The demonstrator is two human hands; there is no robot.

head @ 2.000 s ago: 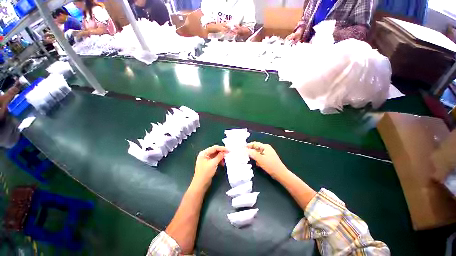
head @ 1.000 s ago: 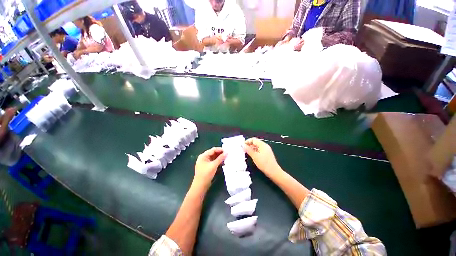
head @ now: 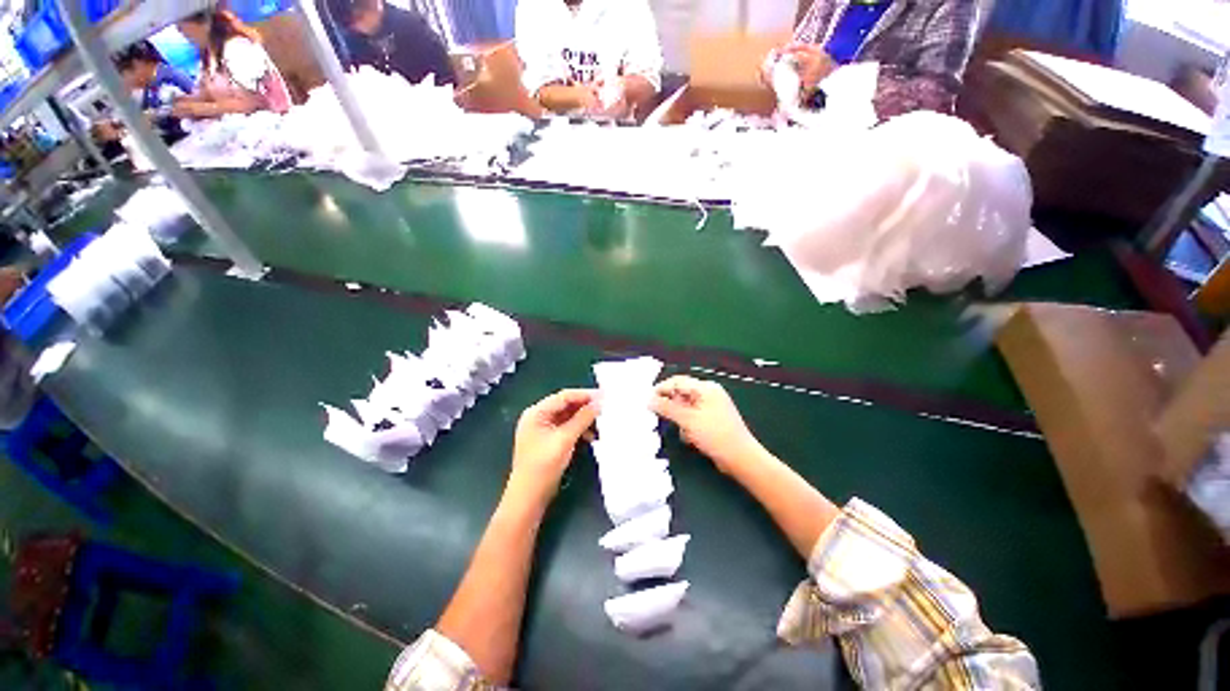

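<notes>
A row of overlapping white packets [head: 631,459] lies on the dark-green bench in front of me, running from its far end towards me. The nearest few packets are spaced apart. My left hand [head: 556,421] pinches the left edge of the row near its far end. My right hand [head: 701,413] has its fingers on the right edge at the same height. The fingertips partly hide behind the packets. A second row of white packets [head: 429,385] lies at an angle to the left, touched by neither hand.
A brown carton [head: 1106,446] stands at the right. A large heap of white bags [head: 904,209] lies across the bench. More white packets [head: 111,277] sit by a blue tray [head: 41,300] at the far left. A metal post [head: 169,169] meets the bench. Several people work opposite.
The view has shifted slightly. Both hands stay at the far end of the row, with little visible change in the packets. Opposite, a person's hands at the upper right have risen.
</notes>
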